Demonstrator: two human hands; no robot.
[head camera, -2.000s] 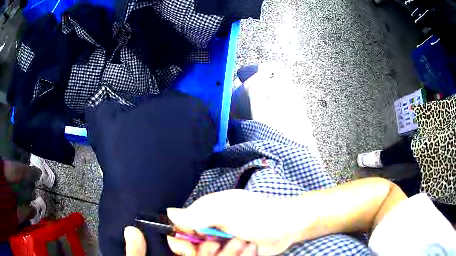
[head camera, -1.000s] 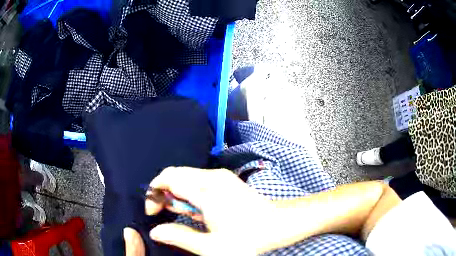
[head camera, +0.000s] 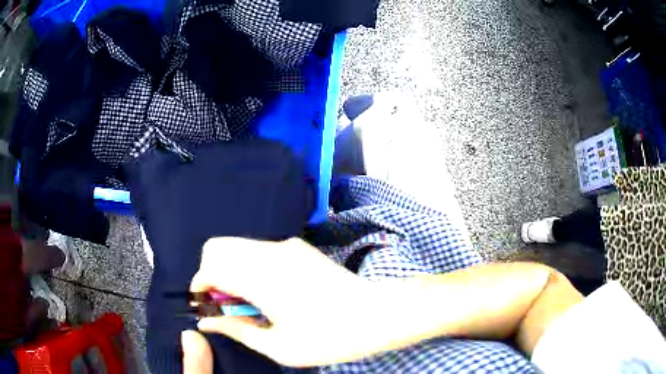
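Note:
A dark navy garment piece (head camera: 219, 190) lies over my lap and up against the blue crate's rim. My right hand (head camera: 292, 299) is closed around small thread scissors (head camera: 237, 310) with pink and light-blue handles. Their dark blades, blurred and apart, point left over the navy cloth. Of my left hand (head camera: 196, 353) only a finger or thumb shows at the bottom edge, lying on the navy cloth; the rest is hidden or out of the picture. Blue-and-white checked cloth (head camera: 420, 234) covers my lap under my right forearm.
A blue crate (head camera: 331, 124) holds a heap of navy and gingham garments (head camera: 124, 124), some draped over its rim. A red plastic stool (head camera: 73, 349) stands lower left. At right are a printed box (head camera: 599, 162), a person in leopard print (head camera: 634, 248) and a white shoe (head camera: 539, 231).
My right hand moved up onto the navy cloth, then slightly down and left. The scissor blades now show spread. The left finger and the crate have hardly moved.

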